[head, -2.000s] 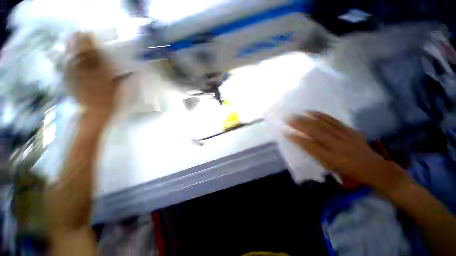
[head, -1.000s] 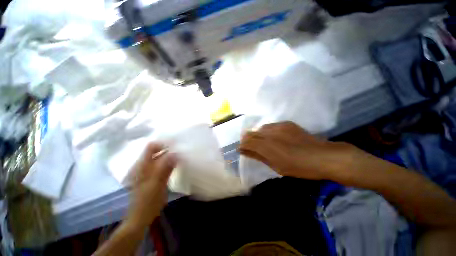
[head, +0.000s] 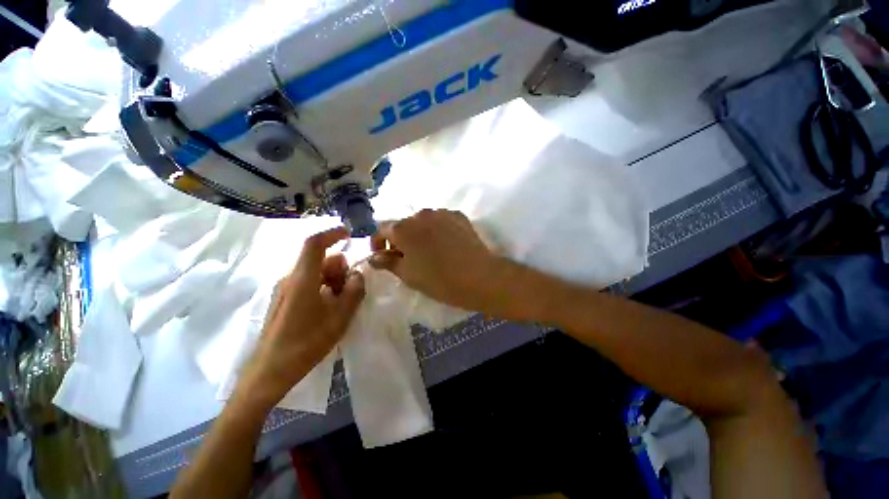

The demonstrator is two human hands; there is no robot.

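My left hand (head: 317, 307) and my right hand (head: 434, 255) meet just below the needle area of the white sewing machine head (head: 341, 97). Both pinch white fabric at the fingertips. A narrow white strip (head: 388, 385) hangs from between my hands over the table's front edge. A large white fabric panel (head: 565, 214) lies right of and behind my right hand. A dark grey stubby cylinder (head: 358, 214) is just above my fingertips. The needle and presser foot are hidden by my fingers and the cylinder.
A heap of white cut pieces (head: 175, 253) lies at left, beside plastic-wrapped material (head: 58, 390). Black-handled scissors (head: 838, 146) rest on grey-blue folded cloth (head: 765, 136) at right. A printed ruler strip (head: 707, 214) runs along the front edge. A blue-rimmed container (head: 638, 439) is below right.
Both hands have moved up from the front edge to the needle area, bringing the fabric along. The strip now hangs down below them. The view has shifted, and the machine head appears larger and lower.
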